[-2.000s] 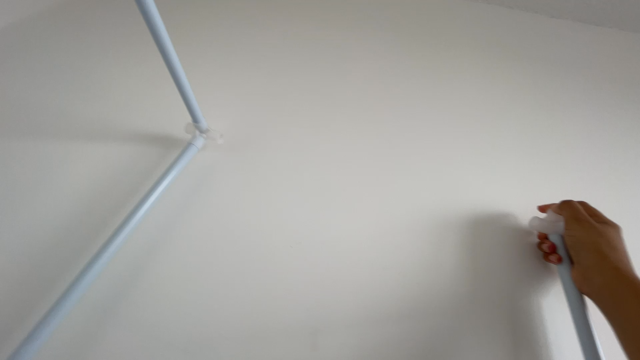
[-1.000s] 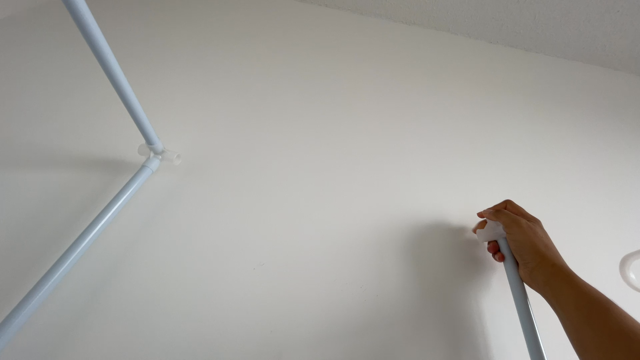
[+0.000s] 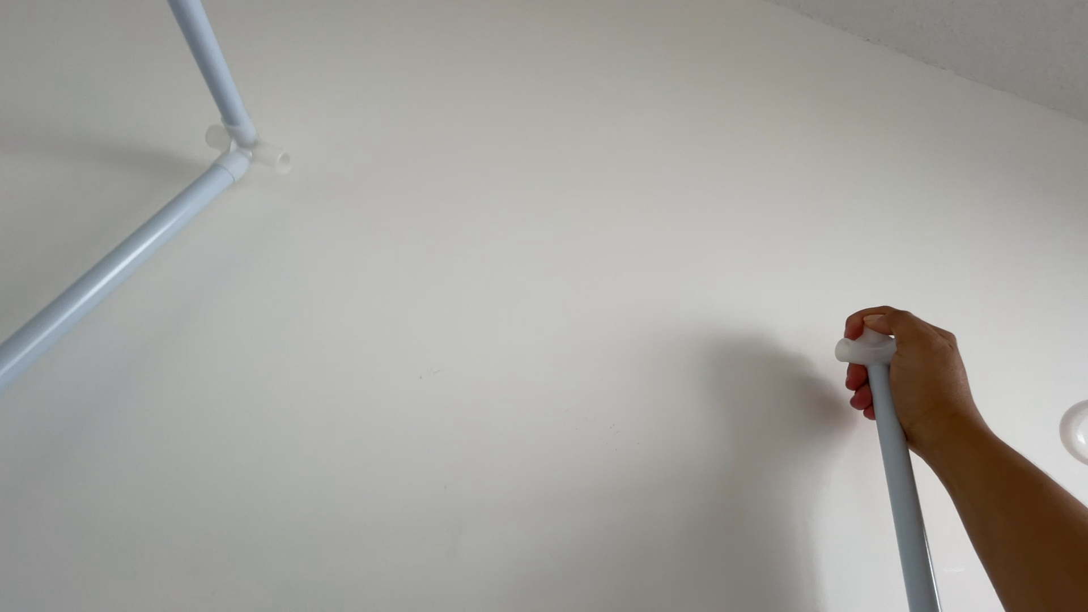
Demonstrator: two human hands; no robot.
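At the right, my right hand (image 3: 922, 374) is closed around the top of an upright light-blue tube (image 3: 903, 493). A translucent white plastic connector (image 3: 869, 349) caps this tube, with one stub pointing left between my thumb and fingers. At the upper left, a second translucent connector (image 3: 272, 157) joins two other light-blue tubes, one rising to the top edge (image 3: 204, 64) and one slanting down to the left edge (image 3: 119, 272). The stub on its right side is open-ended and holds no tube. My left hand is out of view.
A plain off-white wall (image 3: 510, 297) stands behind the tubes and carries the shadow of my hand. The textured ceiling (image 3: 977, 42) meets it at the upper right. Part of a round white fixture (image 3: 1078, 432) shows at the right edge.
The view has shifted between frames. My right hand keeps its hold at the connector on top of the upright tube; nothing else has plainly changed.
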